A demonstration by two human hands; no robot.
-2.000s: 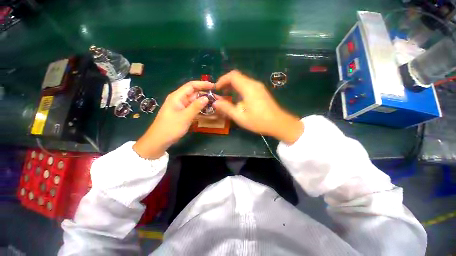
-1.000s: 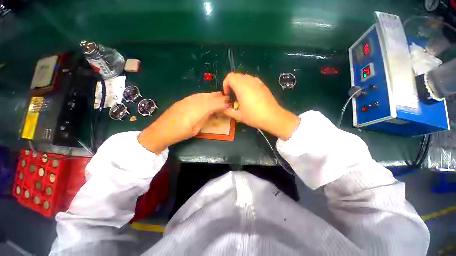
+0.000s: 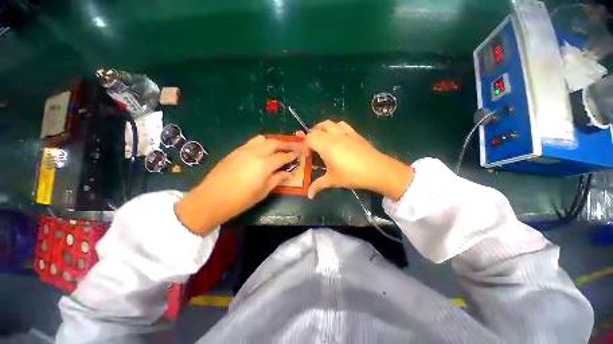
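My left hand (image 3: 243, 176) rests over the orange-red work pad (image 3: 296, 190), its fingers on a watch head (image 3: 292, 165) that is mostly hidden beneath them. My right hand (image 3: 346, 156) is at the pad's right side, with a thin silver tool, possibly tweezers (image 3: 298, 118), sticking out up and left from its fingers. Its thumb is spread below, near the pad's right edge. A small red piece (image 3: 272, 105) lies on the green bench above the pad.
Several watch heads (image 3: 192, 152) lie at left near white paper (image 3: 144, 134), a clear bottle (image 3: 136, 92) and a tan block (image 3: 170, 96). Another watch head (image 3: 384, 105) lies at right. A blue control unit (image 3: 538, 94) stands far right, a black device (image 3: 80, 158) far left.
The watch head, earlier held up between both hands, is now down on the pad under my left hand. My hands have moved apart, and the silver tool now shows at my right hand.
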